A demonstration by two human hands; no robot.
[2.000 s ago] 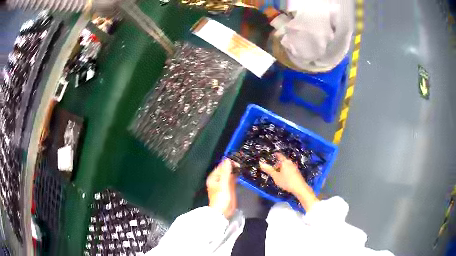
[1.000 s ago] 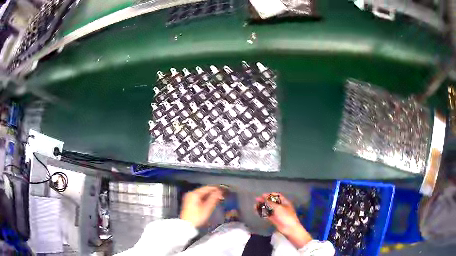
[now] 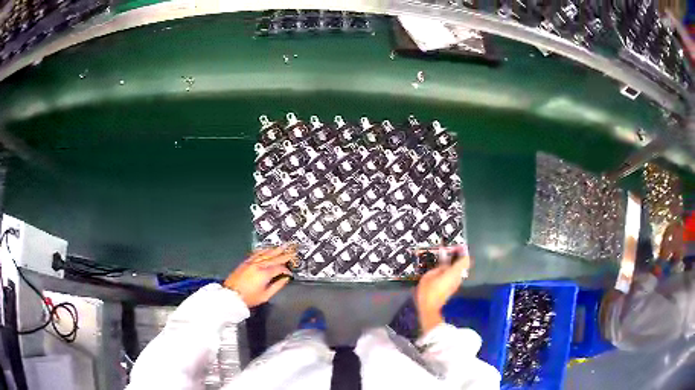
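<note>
The clear blister tray [image 3: 457, 175] lies on the green bench in front of me, with slanted rows of black eared bracket parts [image 3: 347, 190] with silver tabs. My left hand [image 3: 263, 276] is at the tray's near left corner, its fingertips pinched on a black bracket part. My right hand [image 3: 440, 283] is at the near right corner, its fingers closed around dark and shiny bracket parts; they are blurred and partly hidden by the fingers. The blue parts bin [image 3: 565, 335] beside the bench at the right holds jumbled black and silver parts.
A second, silvery tray [image 3: 575, 206] lies on the bench at the right, beside a white strip [image 3: 629, 240]. A small dark tray [image 3: 316, 23] and a dark box [image 3: 446, 38] are at the far side. A white unit with cables [image 3: 34, 247] is at left. A person's sleeve [image 3: 648, 308] is at right.
The view has shifted, with the tray now nearer my hands. Both hands have moved from in front of the bench onto the tray's near corners. Its near row looks fuller.
</note>
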